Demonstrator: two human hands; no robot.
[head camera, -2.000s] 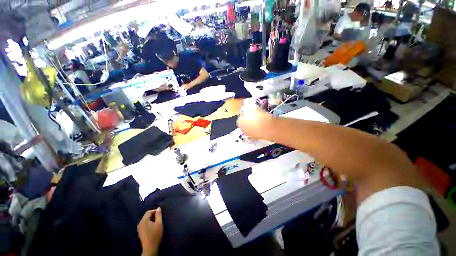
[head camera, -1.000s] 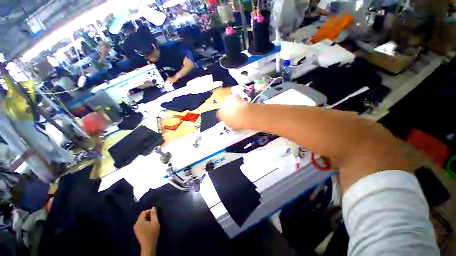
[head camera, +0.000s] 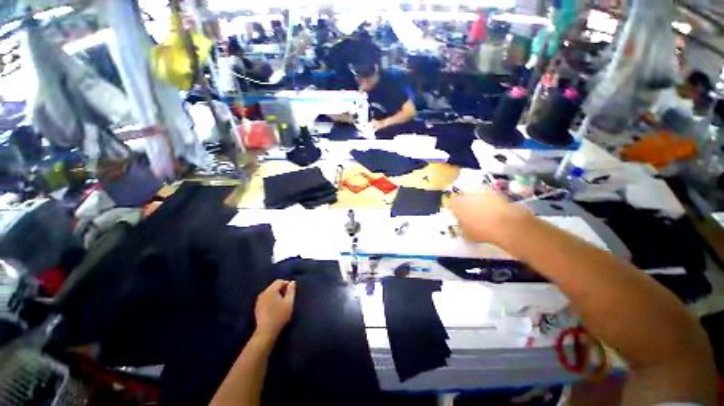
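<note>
A white sewing machine (head camera: 433, 268) with a blue stripe lies across the middle. Its lit needle area (head camera: 357, 270) is at the left end. A large black cloth (head camera: 325, 337) lies left of the needle and hangs over the front edge. My left hand (head camera: 275, 308) rests on this cloth with curled fingers; whether it pinches anything is not clear. My right hand (head camera: 480, 216) is reached over the machine head, near its top behind the display panel. It is blurred and bright, and its fingertips are hidden. Small black cut pieces (head camera: 414, 325) lie right of the needle.
Behind the machine are a black folded pile (head camera: 298, 187), red shapes (head camera: 369, 184) and another black piece (head camera: 417, 201). Black thread cones (head camera: 508, 117) stand at the back right. Scissors (head camera: 573, 349) lie under my right forearm. A person (head camera: 389, 99) sits opposite.
The view has turned, so the table now looks level and things sit further right. My right hand stays over the machine head and my left hand stays on the black cloth.
</note>
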